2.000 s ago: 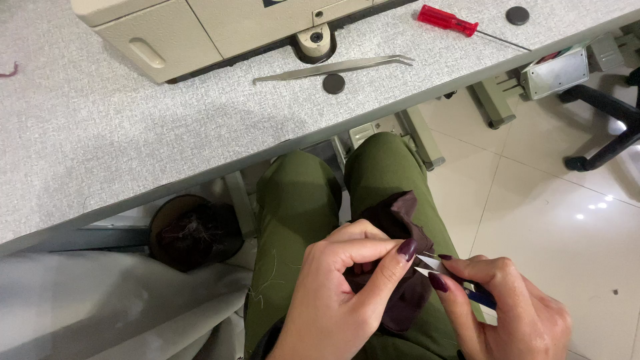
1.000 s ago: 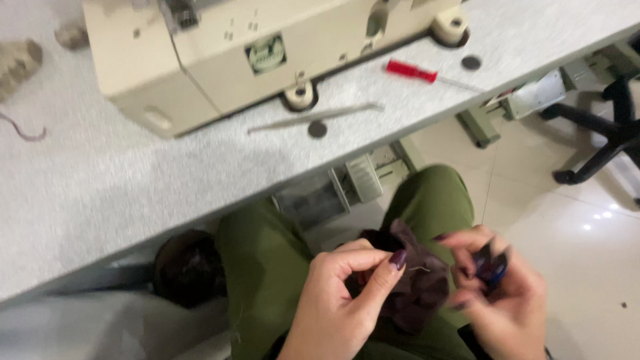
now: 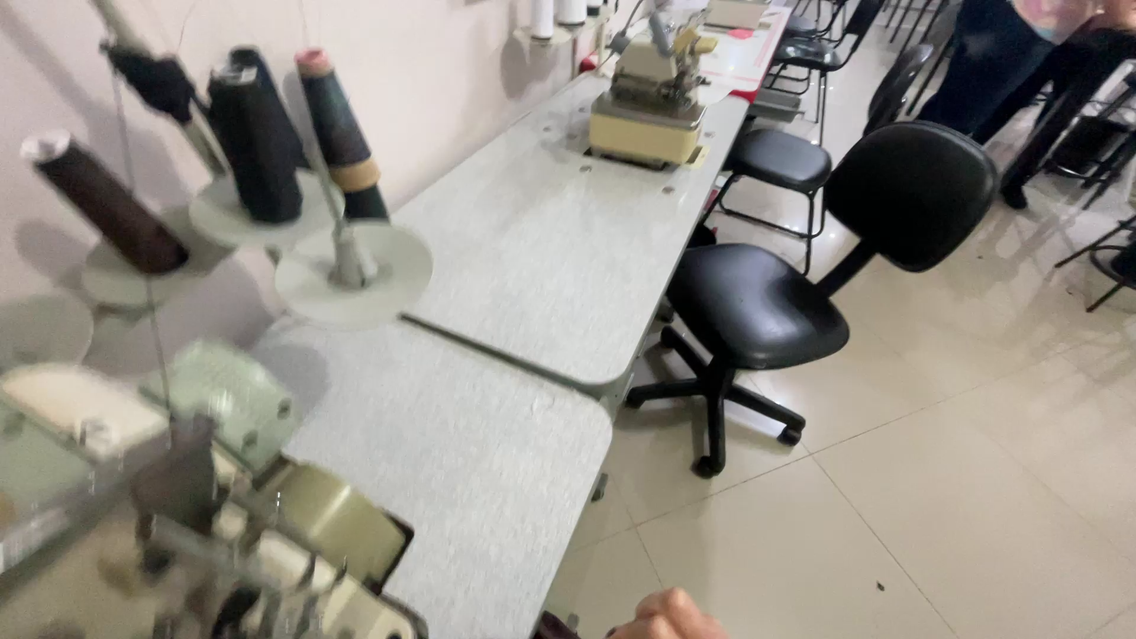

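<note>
Only the knuckles of one hand, seemingly my right hand (image 3: 670,617), show at the bottom edge of the head view. Its fingertips are cut off, so I cannot tell what it holds. Just left of it, a bit of dark maroon fabric (image 3: 555,627) peeks in beside the table edge. My left hand is out of view. At the lower left stands a blurred sewing machine (image 3: 328,524). Behind it, cones of dark thread (image 3: 257,142) and a brown thread cone (image 3: 115,204) sit on a thread stand.
A grey worktable (image 3: 461,444) meets a second table (image 3: 550,240) bearing an overlock machine (image 3: 648,115). A black swivel chair (image 3: 754,306) stands at their right side, with a black stool (image 3: 777,160) behind. Farther back at upper right, a person (image 3: 985,62) is partly visible.
The view has swung up and to the right, away from my lap. My left hand, the small blade tool, the red screwdriver and the tweezers have left the picture.
</note>
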